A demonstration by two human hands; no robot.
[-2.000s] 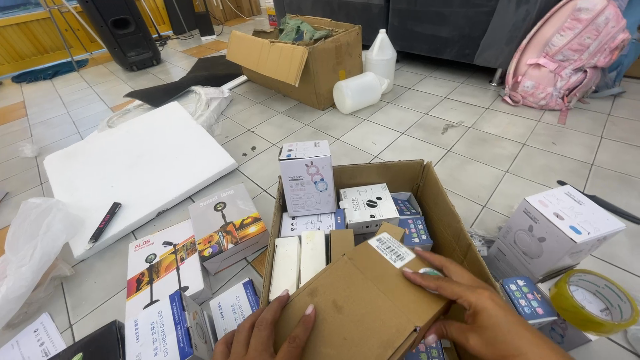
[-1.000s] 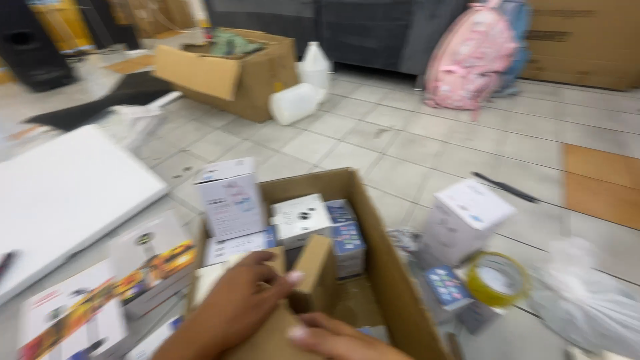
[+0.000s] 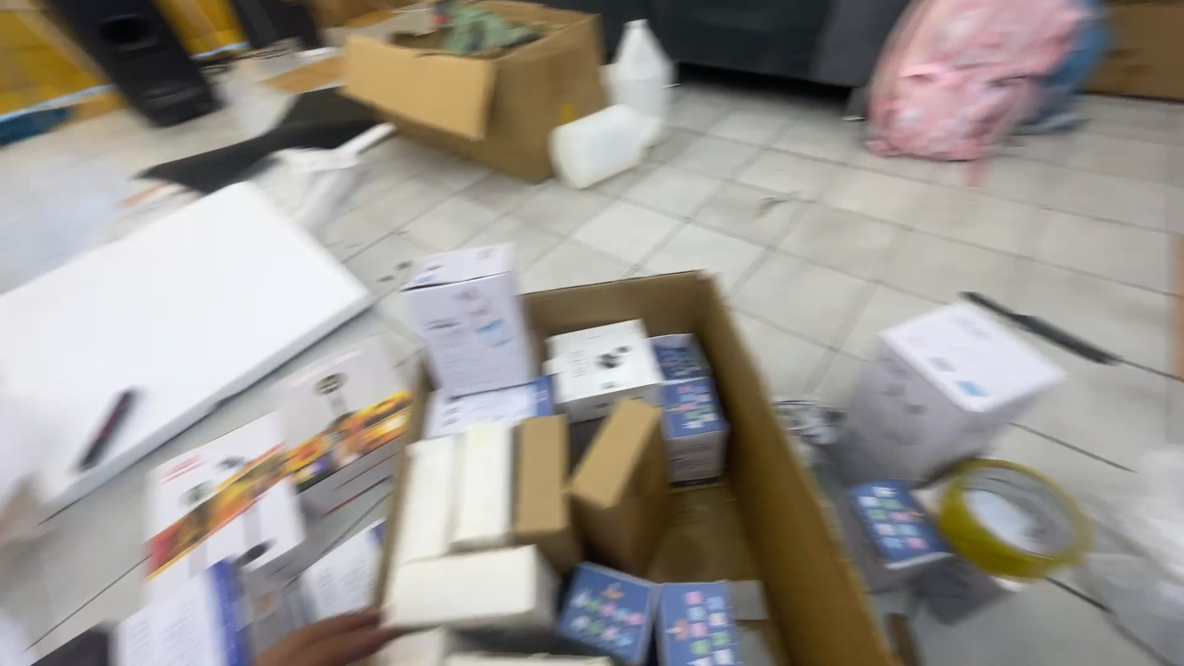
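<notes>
A large open cardboard box (image 3: 786,499) holds several smaller boxes. Inside it, a brown carton (image 3: 624,481) leans beside a narrower brown carton (image 3: 542,472), with white boxes (image 3: 472,587) to the left and in front. Blue-and-white boxes (image 3: 696,416) stand at the right and near end. A tall white box (image 3: 472,324) rises at the far left corner, next to a white box with a dark picture (image 3: 606,365). One hand, apparently my left hand (image 3: 328,640), is at the bottom edge by the big box's left wall, near a white box; its grip is hidden. My right hand is out of view.
Left are printed boxes (image 3: 222,499) and a white foam board (image 3: 185,324) bearing a marker (image 3: 108,428). Right are a white box (image 3: 943,388), a small blue box (image 3: 897,523) and a yellow tape roll (image 3: 1016,520). Behind stand another carton (image 3: 518,102), plastic jugs (image 3: 601,146) and a pink backpack (image 3: 971,79).
Both hands were on a brown carton over the big box. Now a brown carton leans inside, one hand is at the lower left, and the other has left the view.
</notes>
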